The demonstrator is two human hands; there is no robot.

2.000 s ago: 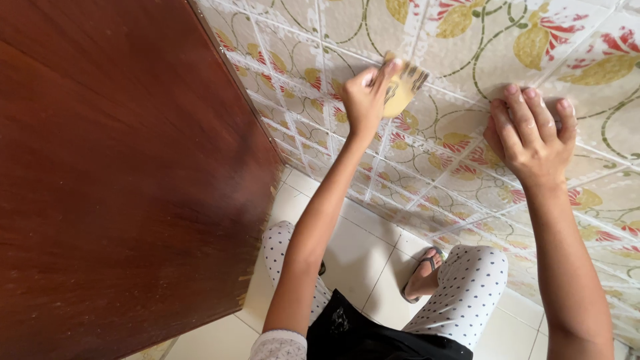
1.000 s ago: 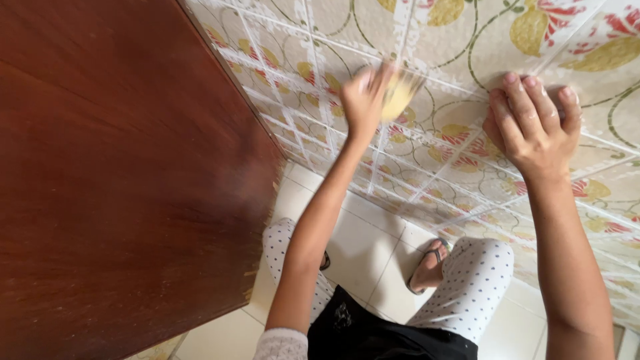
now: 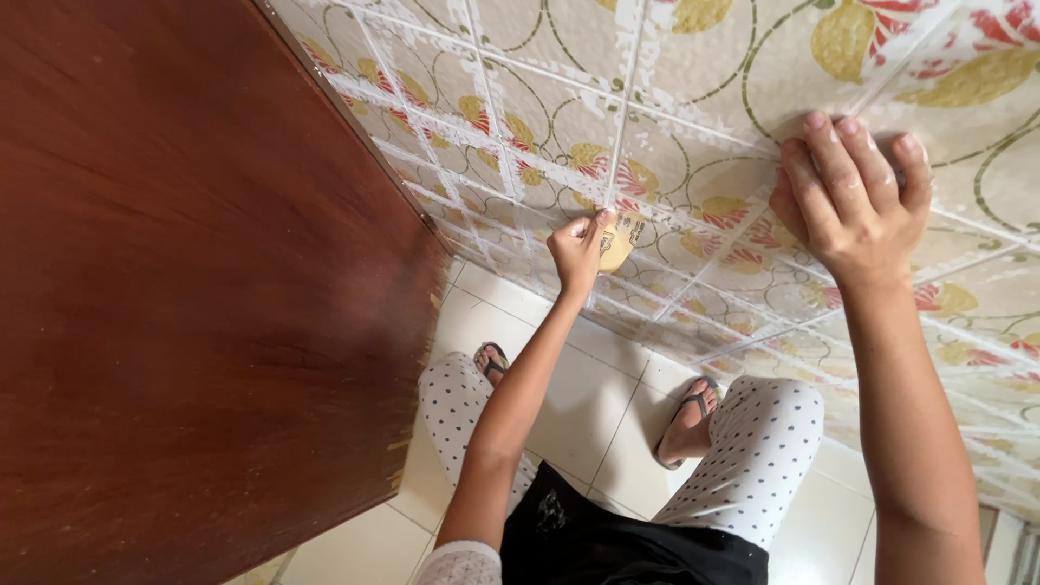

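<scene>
My left hand [image 3: 578,253] grips a piece of yellow sandpaper or a thin yellow scraper, I cannot tell which; this yellow piece [image 3: 621,244] bears dark print and lies against the patterned wall tiles [image 3: 691,106]. Whitish grout or filler lines the joints and smears the tile faces around it. Higher up at the right, my right hand [image 3: 861,195] rests with its fingertips on the tiles and holds nothing; whitish residue marks its fingers.
A dark reddish-brown wooden door or panel [image 3: 195,268] fills the left side, with a rough, splintered edge near the floor. White floor tiles [image 3: 585,406] lie below, where my feet in flip-flops stand close to the wall.
My left hand has moved down along the wall with the yellow piece in it. My right hand stays against the tiles.
</scene>
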